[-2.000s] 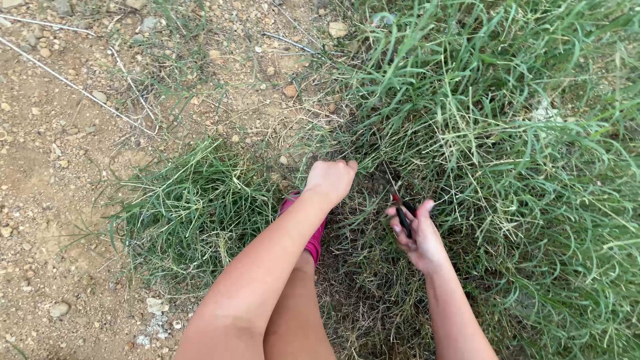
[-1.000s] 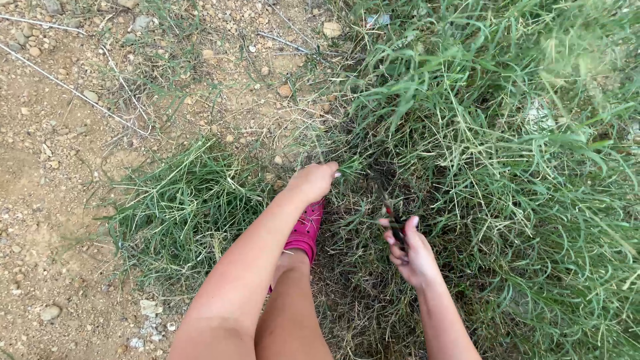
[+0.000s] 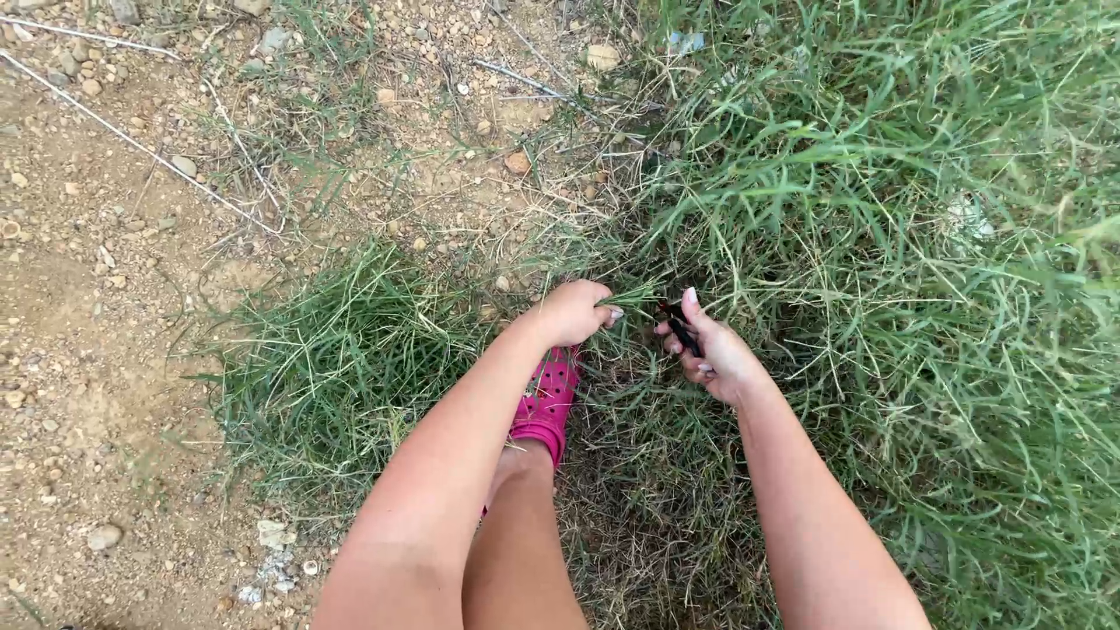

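My left hand [image 3: 577,313] is closed on a small bunch of green grass [image 3: 637,297], just above the toe of a pink clog. To its right, my right hand [image 3: 704,346] holds a cutting tool with black handles [image 3: 686,338] and a bit of red near its pivot, perhaps pruning shears. The tool's blades are hidden in the grass, close to the held bunch. Tall green grass [image 3: 840,219] grows to the right of both hands. A heap of loose-looking grass [image 3: 341,367] lies to the left of the clog.
The pink clog [image 3: 549,394] is on my foot between the heap and short, dry grass stubble [image 3: 665,490]. Stony bare soil [image 3: 105,367] spreads at the left, with thin dry stems [image 3: 131,140] across it. A pale scrap [image 3: 685,44] lies at the top among grass.
My right hand with the cutting tool has moved up and left, nearer my left hand. Two seconds ago the hands were farther apart, with the tool's metal end showing in the grass.
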